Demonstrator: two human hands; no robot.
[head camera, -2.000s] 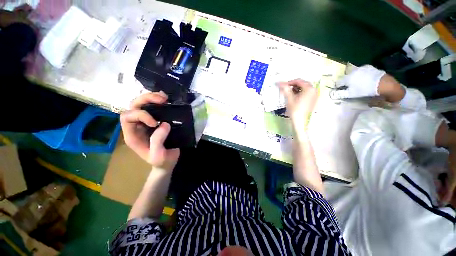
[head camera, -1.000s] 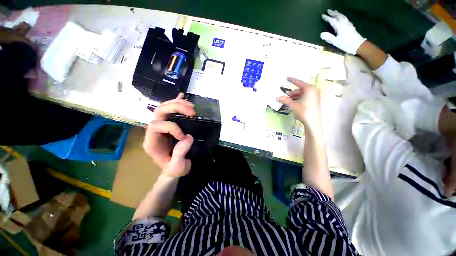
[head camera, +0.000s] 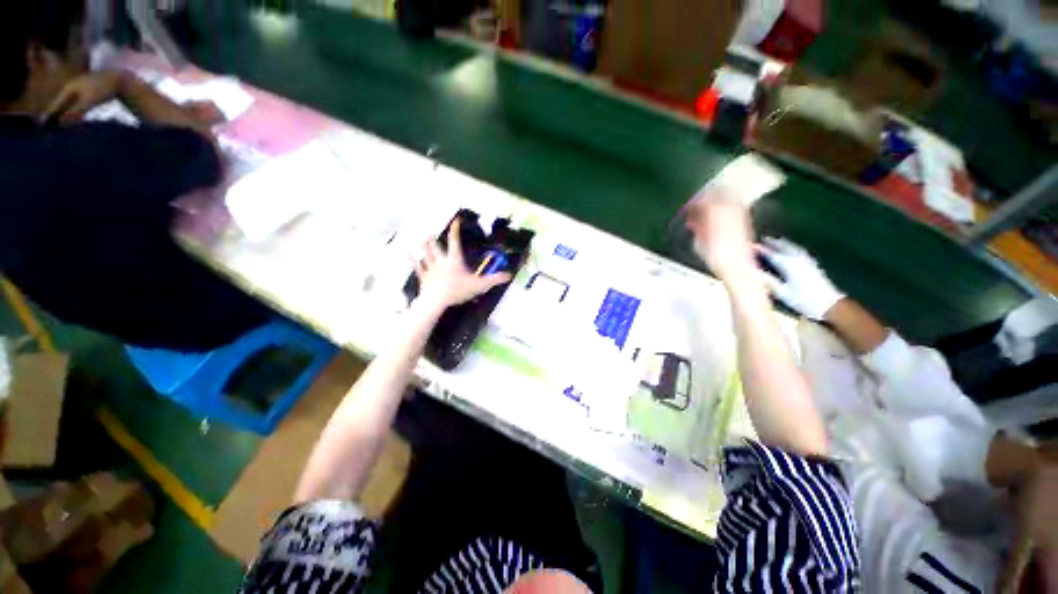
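The black open carton (head camera: 464, 331) stands on the bench with its jagged flaps at the far end and a blue part (head camera: 492, 262) inside. My left hand (head camera: 455, 276) lies across its upper part, fingers spread to the left and thumb to the right, gripping it. My right hand (head camera: 722, 236) is raised over the green belt, blurred, with a pale flat item (head camera: 748, 181) at its fingertips. A blue label sheet (head camera: 617, 316) lies flat on the bench. A dark frame-shaped outline (head camera: 548, 287) and a second frame with a dark patch (head camera: 669, 379) lie near it.
The green belt (head camera: 557, 157) runs behind the bench (head camera: 383, 308). A white-gloved hand (head camera: 801, 279) of the person on the right is close to my right forearm. A person in black sits at the left near a white pile (head camera: 279, 192). A blue stool (head camera: 249, 371) stands below the bench.
My left hand has moved from the held black block onto the carton. My right hand has moved from the bench out over the belt with the pale item. The view has shifted.
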